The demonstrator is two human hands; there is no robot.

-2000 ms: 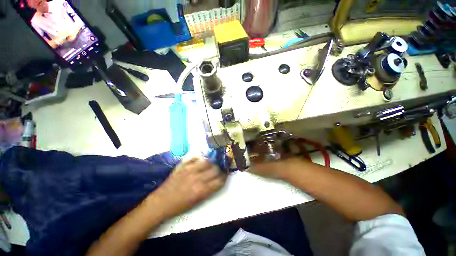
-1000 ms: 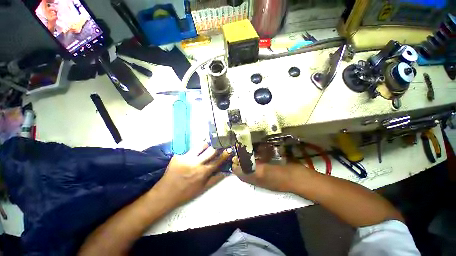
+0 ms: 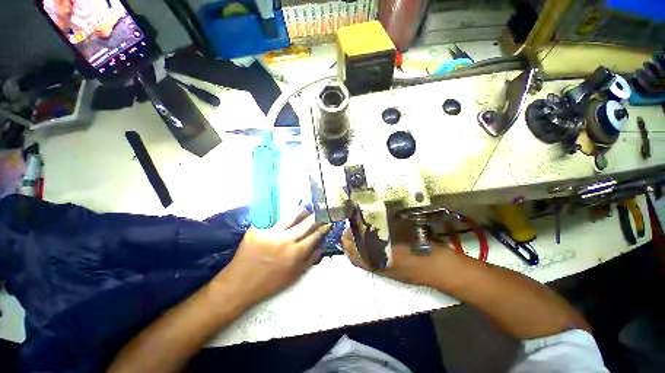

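Observation:
The navy padded jacket (image 3: 124, 262) lies on the left of the white table, its narrow end running to the needle area of the cream sewing machine (image 3: 452, 146). My left hand (image 3: 281, 251) lies on that narrow end with its fingers spread, just left of the machine head. My right hand (image 3: 379, 255) is at the right of the cloth, partly hidden by the machine head; its fingers are close to the cloth, but their grip cannot be seen. The needle and presser foot are hidden. The sewing lamp (image 3: 262, 186) glows beside the head.
A phone (image 3: 98, 36) stands at the back left, near black strips (image 3: 149, 167). Red scissors handles (image 3: 477, 244), a yellow-handled tool (image 3: 514, 222) and orange-black pliers (image 3: 631, 221) lie under the arm. A yellow-topped box (image 3: 366, 55) stands behind the head.
My left hand's fingers have spread flatter over the cloth since the earliest frame. My right hand stays by the machine head. The view has shifted, so the machine appears further right and nearer.

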